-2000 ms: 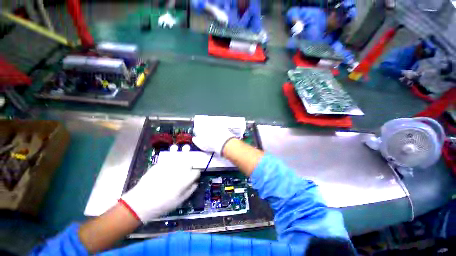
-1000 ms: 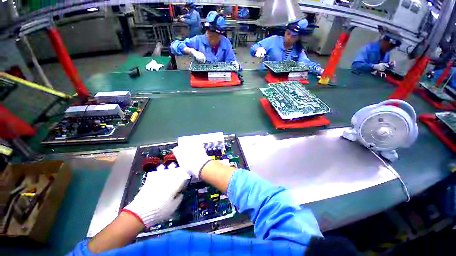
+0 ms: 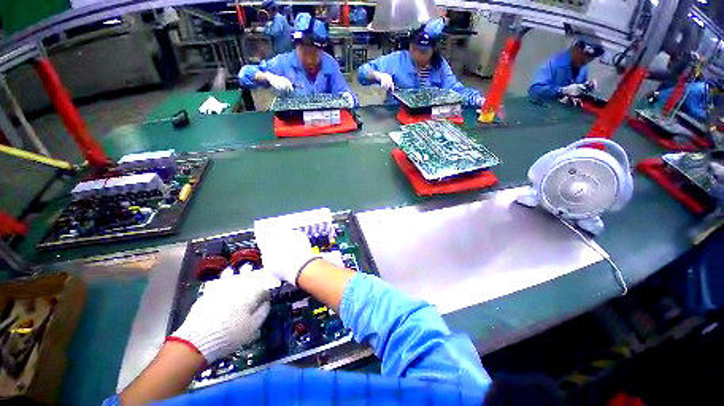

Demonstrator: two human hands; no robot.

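A green circuit board (image 3: 298,325) lies parts side up in a black carrier (image 3: 184,277) on the metal sheet. Red-brown coils (image 3: 211,267) show at its upper left. My left hand (image 3: 226,312), in a white glove with a red cuff, lies over the board's left middle, fingertips near the centre. My right hand (image 3: 286,255), in a white glove, reaches over the white finned heatsink (image 3: 316,221) at the back. The hands are close together, fingers bent down among the parts. The gloves hide the fingertips and much of the flat heatsink, so their grip is unclear.
Another board in its carrier (image 3: 119,203) lies at the back left. A board (image 3: 444,150) rests solder side up on a red pad (image 3: 433,184). A fan (image 3: 579,188) stands right on the metal sheet (image 3: 468,246). A cardboard box (image 3: 59,333) is left. Several people sit opposite.
The view has tilted up and shifted right, showing more of the people opposite. Both hands stay over the same board, with the right hand still at the finned heatsink.
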